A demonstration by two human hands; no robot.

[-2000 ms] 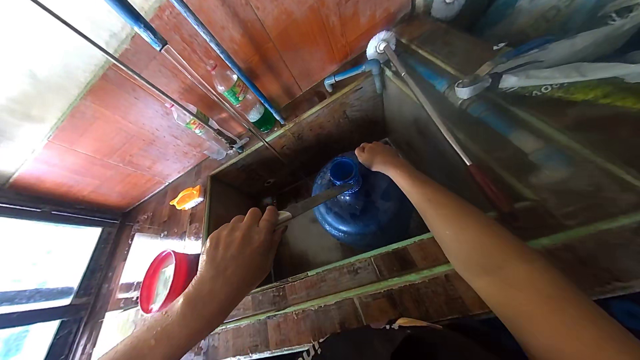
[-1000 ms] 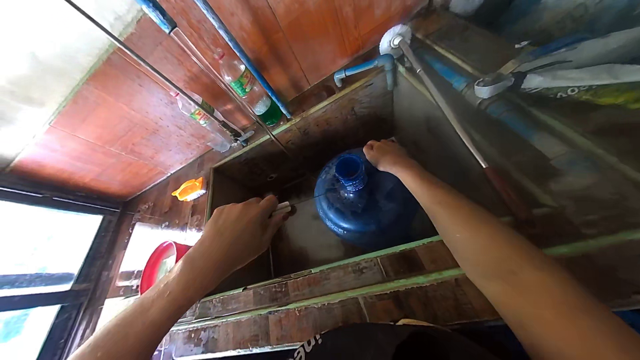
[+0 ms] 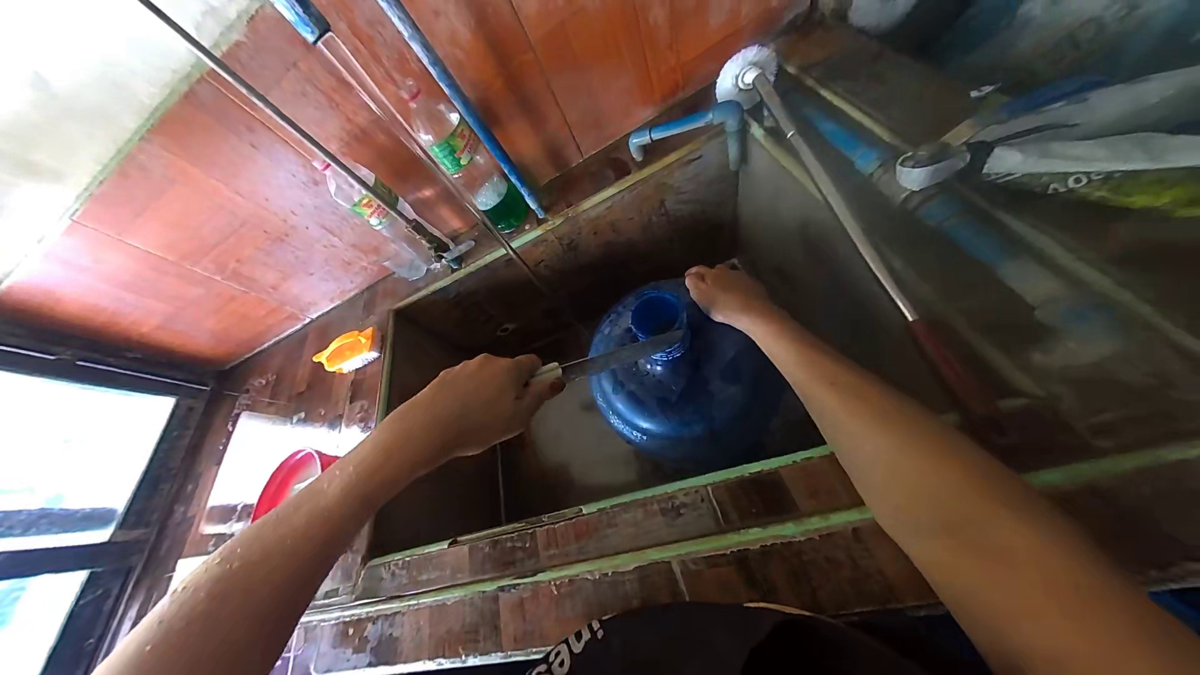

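A blue plastic water jug (image 3: pixel 694 394) stands in a tiled basin (image 3: pixel 637 487), its open neck facing up toward me. My left hand (image 3: pixel 483 403) is closed around the pale handle of a knife (image 3: pixel 623 356); the long flat blade points right and its tip lies over or against the jug's neck. At the jug's far right shoulder is my right hand (image 3: pixel 729 295), fingers curled, close to or touching the jug. What the right fingers hold, if anything, is hidden.
Blue pipe (image 3: pixel 689 127) bends over the basin's back corner. A long-handled round brush (image 3: pixel 844 206) leans along its right side. Plastic bottles (image 3: pixel 469 155) stand behind. An orange brush (image 3: pixel 347 350) and a red container (image 3: pixel 286 483) are at left.
The knife blade, hard to make out one second ago, now shows plainly across the jug's neck, much as two seconds ago. My right hand stays by the jug's shoulder.
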